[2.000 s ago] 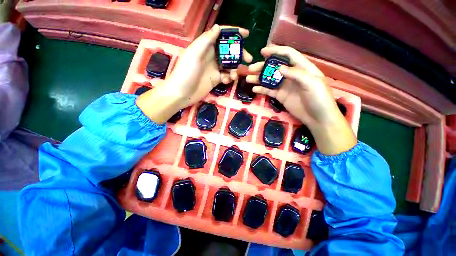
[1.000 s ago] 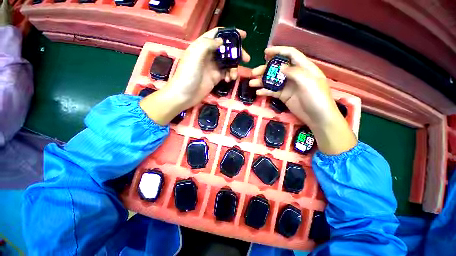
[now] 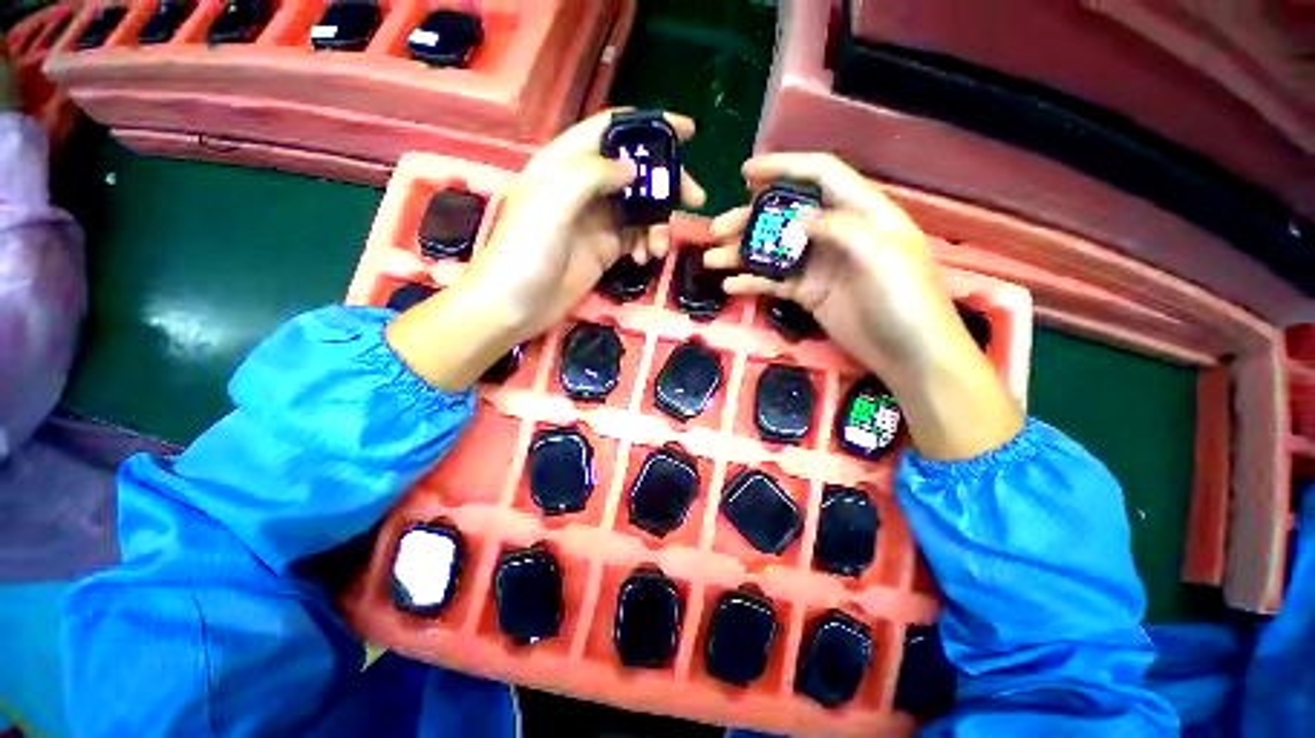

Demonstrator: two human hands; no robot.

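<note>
My left hand (image 3: 555,231) holds a black watch body (image 3: 642,166) upright above the tray's far edge, its screen dark with white and purple items. The thumb lies at the screen's left edge. My right hand (image 3: 851,260) holds a second watch body (image 3: 780,228), lit with a cyan and white face, with the thumb at its right edge. Below them the pink-red foam tray (image 3: 476,454) holds watches in its square pockets. Most screens are black. One watch at the right (image 3: 870,417) shows green and white digits, and one at the front left (image 3: 427,567) has a white face.
Another foam tray with watches (image 3: 443,39) lies at the far left on thick foam. Stacked foam trays (image 3: 1010,166) with a black layer (image 3: 1038,133) stand at the far right. The green bench top (image 3: 217,281) shows around the tray. A person's pale purple sleeve (image 3: 36,289) is at the left edge.
The left watch's screen went from a cyan and white face to a dark one with white and purple items. Both hands and the tray sit slightly lower in view. Both watches stay held.
</note>
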